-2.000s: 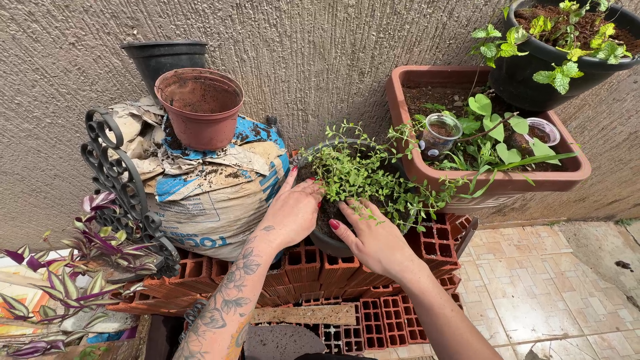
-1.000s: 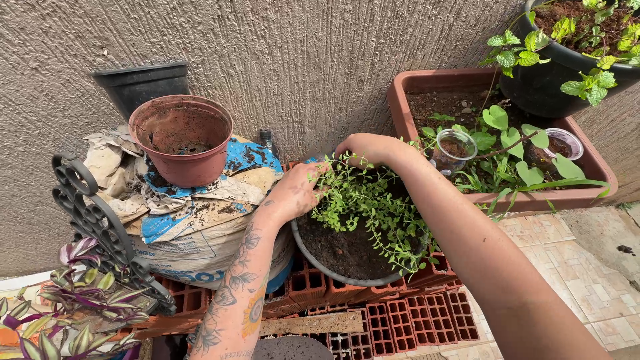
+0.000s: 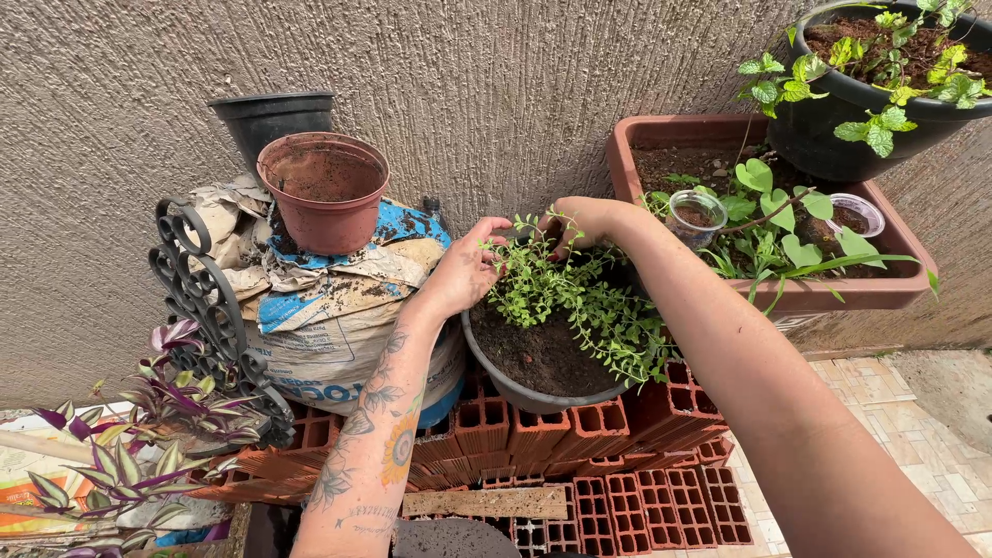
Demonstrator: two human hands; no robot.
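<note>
A leafy green plant [image 3: 562,298] grows in dark soil [image 3: 535,360] in a round grey pot [image 3: 535,401], which stands on hollow red bricks. At the pot's back left, my left hand [image 3: 469,267] touches the foliage, its fingers loosely apart and partly hidden by leaves. My right hand [image 3: 581,225] reaches over to the back of the pot. Its fingers bend down among the stems toward the soil, and leaves hide their tips, so whether they grip anything does not show.
An empty brown plastic pot [image 3: 324,194] sits on a crumpled sack [image 3: 341,341], before a black pot [image 3: 271,116]. At right are a terracotta-coloured planter [image 3: 852,291] and a black pot of mint [image 3: 845,124]. Left stand scrolled metalwork [image 3: 225,318] and purple-striped plants [image 3: 116,457].
Two seconds ago both hands were at the front and left of the plant. My right hand has since moved to the pot's back, and the soil at the front has come into sight.
</note>
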